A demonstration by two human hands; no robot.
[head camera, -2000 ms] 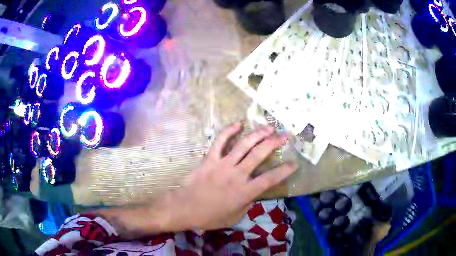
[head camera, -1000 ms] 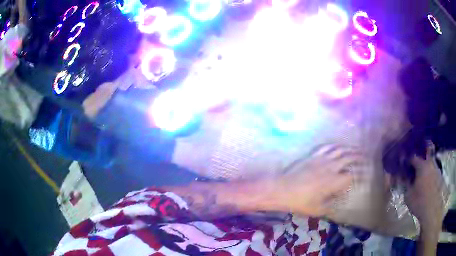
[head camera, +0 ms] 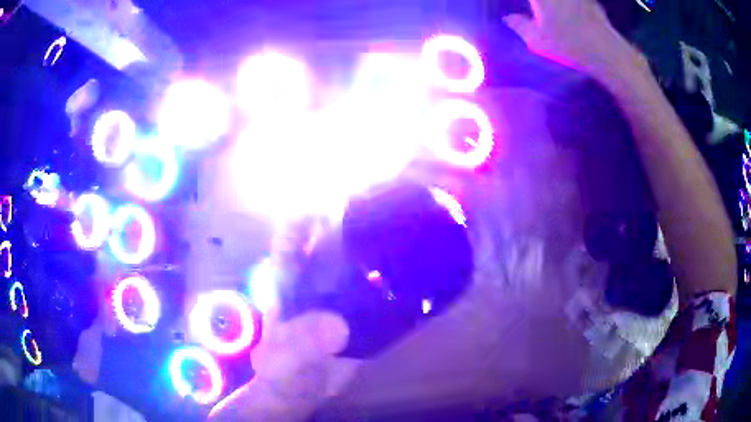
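Note:
My left hand [head camera: 300, 354] is at the lower centre, blurred and partly washed out by glare. It grips a large dark round unit [head camera: 403, 264], with the thumb at its lower left side. A bright sliver and small light spots show on the unit. My right hand [head camera: 568, 37] is at the upper right, its arm stretched across the right side. Its fingers are apart and no held thing shows. Units with glowing rings stand at the left [head camera: 222, 321] and top centre [head camera: 461, 133]. White glare hides much of the middle.
Dark round pieces [head camera: 638, 284] lie at the right, under and beside my right arm. Crinkled clear film [head camera: 630, 334] is at the lower right. The bench surface [head camera: 510, 330] shows in purple light at the lower centre. More small lit rings [head camera: 31, 346] show at the far left.
My left hand now grips a dark unit. My right hand has moved from dark pieces at the right to the upper right. The view has shifted, with lit units now lower left.

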